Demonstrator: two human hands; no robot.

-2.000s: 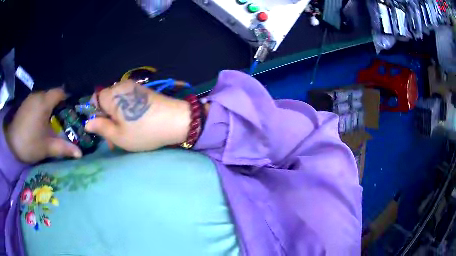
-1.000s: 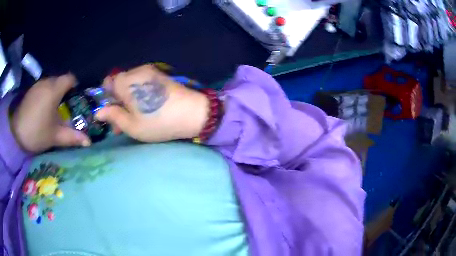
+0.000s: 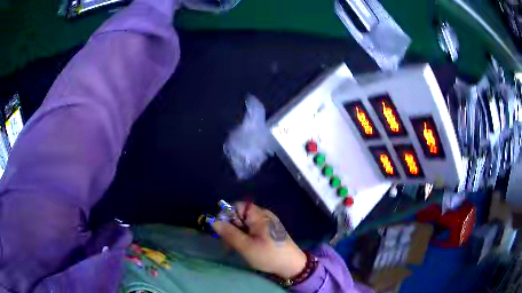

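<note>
My right hand point(image 3: 263, 237) is low in the middle, near my lap. Its fingertips pinch a small silvery test probe point(image 3: 227, 213) with blue and yellow parts; blur hides its exact shape. My left arm reaches up across the left side, and its purple sleeve runs out at the top edge, so my left hand is out of the picture. The white tester point(image 3: 312, 131) stands on the black mat, with several lit red displays and a row of green and red buttons. A crumpled clear bag point(image 3: 249, 140) lies against the tester's left side.
A bagged unit point(image 3: 375, 31) lies on the green belt point(image 3: 275, 17) beyond the tester. Another translucent bag point(image 3: 212, 4) is cut by the top edge. Part of a unit point(image 3: 12, 123) shows at far left. Bagged units point(image 3: 492, 126) stand at right. A red stool point(image 3: 458, 225) and carton point(image 3: 415, 246) are lower right.
My left hand has left the board unit at my lap and gone up out of view. The unit no longer shows. The view has swung towards the tester and belt; my right hand still holds the probe.
</note>
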